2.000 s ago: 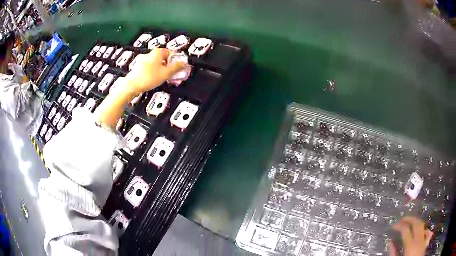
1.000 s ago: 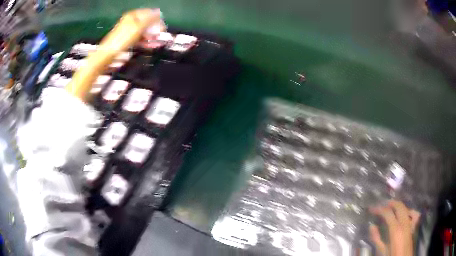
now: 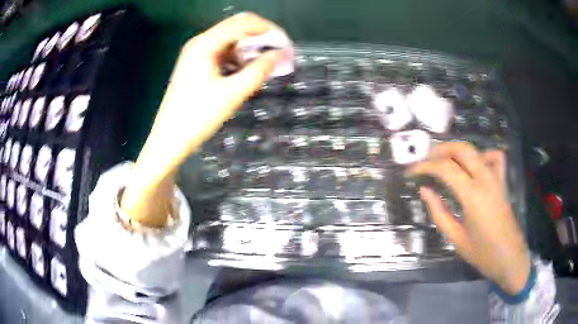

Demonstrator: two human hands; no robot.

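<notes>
My left hand (image 3: 218, 76) holds one or more white housings (image 3: 279, 52) over the upper left part of the clear blister tray (image 3: 304, 149). My right hand (image 3: 472, 202) is over the tray's right side, fingers apart. Its fingertips are just beside a white housing (image 3: 411, 147) with a round dark hole; blur hides whether they touch it. Two more white items (image 3: 431, 109) lie on the tray just above, one of them with a dark spot. The tray's pockets hold small dark parts, blurred.
Black stacked trays (image 3: 104, 82) with rows of white housings stand at the left. A red round knob (image 3: 554, 205) is at the right edge on dark equipment. The green mat (image 3: 355, 22) shows behind the clear tray. A blue band circles my right wrist.
The view has turned right, toward the clear tray. My left hand has moved from the black trays to above the clear tray with white housing. More white items show on the tray.
</notes>
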